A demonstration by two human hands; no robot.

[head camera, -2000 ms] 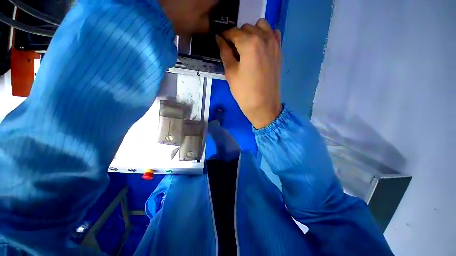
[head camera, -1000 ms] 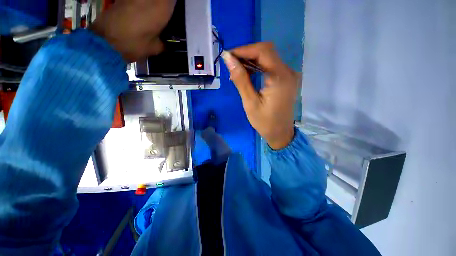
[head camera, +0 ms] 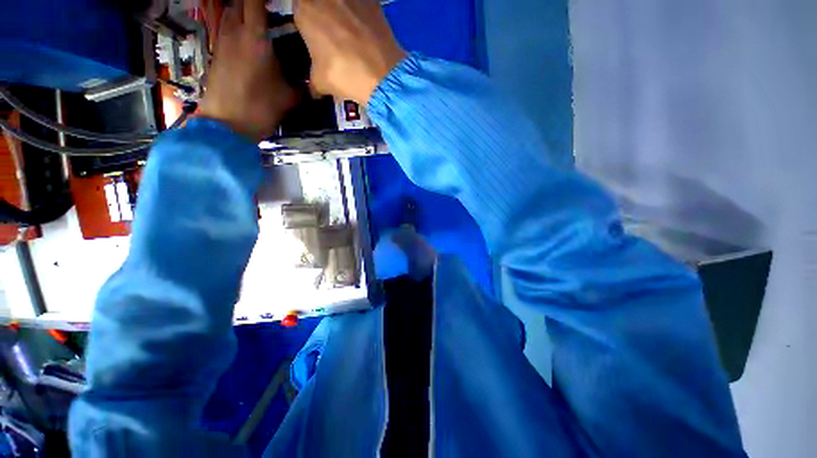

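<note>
The screw feeder [head camera: 352, 114] stands at the top centre at the machine's end, a pale box with a dark open top and a small red rocker switch. My left hand [head camera: 240, 80] is over the feeder's left side, fingers near the top edge. My right hand [head camera: 345, 45] reaches over the feeder from the right and covers much of its pale side. The fingertips of both hands are hidden or cut off by the top edge, so I cannot tell whether either hand holds anything.
Grey metal pieces [head camera: 336, 255] lie on the white machine bed [head camera: 273, 282]. A red button [head camera: 289, 319] sits on its front edge. Orange-red fixtures [head camera: 97, 204], looping hoses [head camera: 81, 139] and a blue box [head camera: 63, 40] are at the left. A grey-topped box stands at the right [head camera: 735, 309].
My right hand has moved left from beside the feeder, where it held a thin dark tool, to over the feeder. My left hand stays at its left side. The view has shifted.
</note>
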